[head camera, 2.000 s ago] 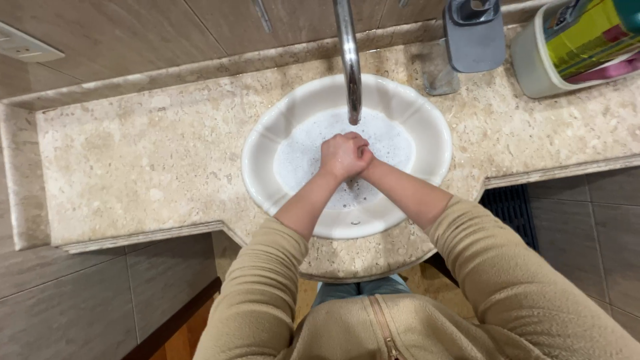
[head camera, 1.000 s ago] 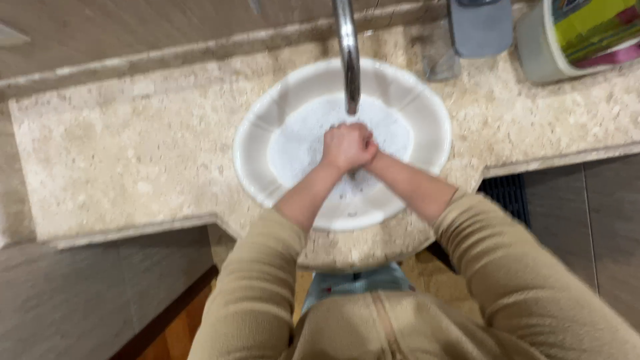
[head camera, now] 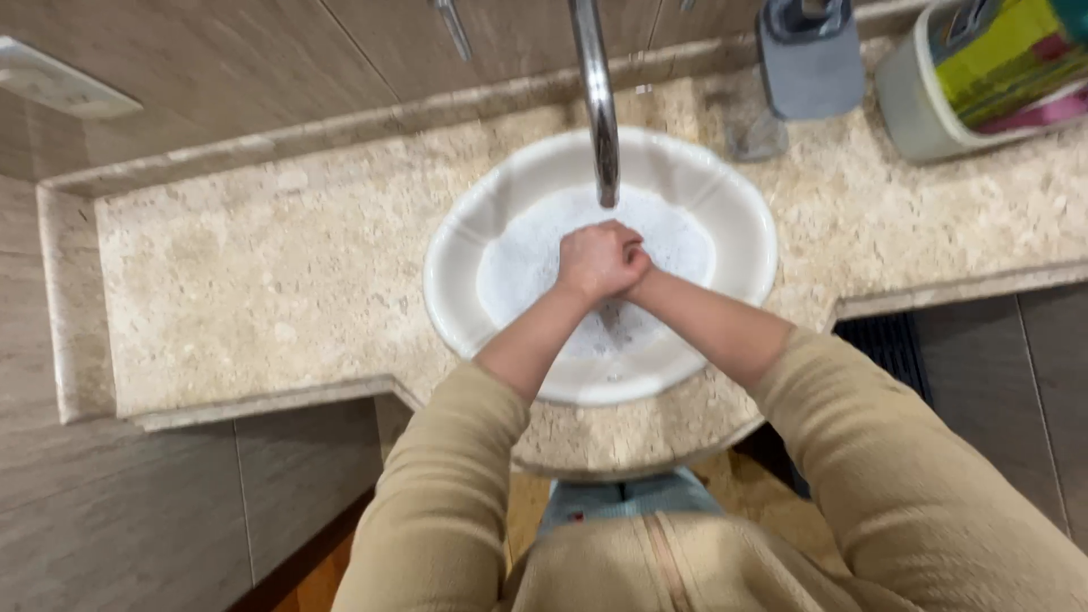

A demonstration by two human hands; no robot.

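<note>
My left hand (head camera: 595,257) and my right hand (head camera: 636,263) are clasped together over the white oval sink basin (head camera: 748,242), just below the tip of the curved chrome faucet (head camera: 602,127). The left hand lies on top and covers most of the right, so whether anything is between the palms is hidden. White suds (head camera: 531,246) cover the bottom of the basin beneath both hands. Whether water runs from the spout cannot be told.
Around the basin is a beige stone counter (head camera: 255,289). A gray dispenser or holder (head camera: 812,72) and a small clear glass (head camera: 756,138) stand behind it on the right, beside a pale plastic tub (head camera: 914,110) with colorful packages. A wall outlet (head camera: 64,81) is at the upper left.
</note>
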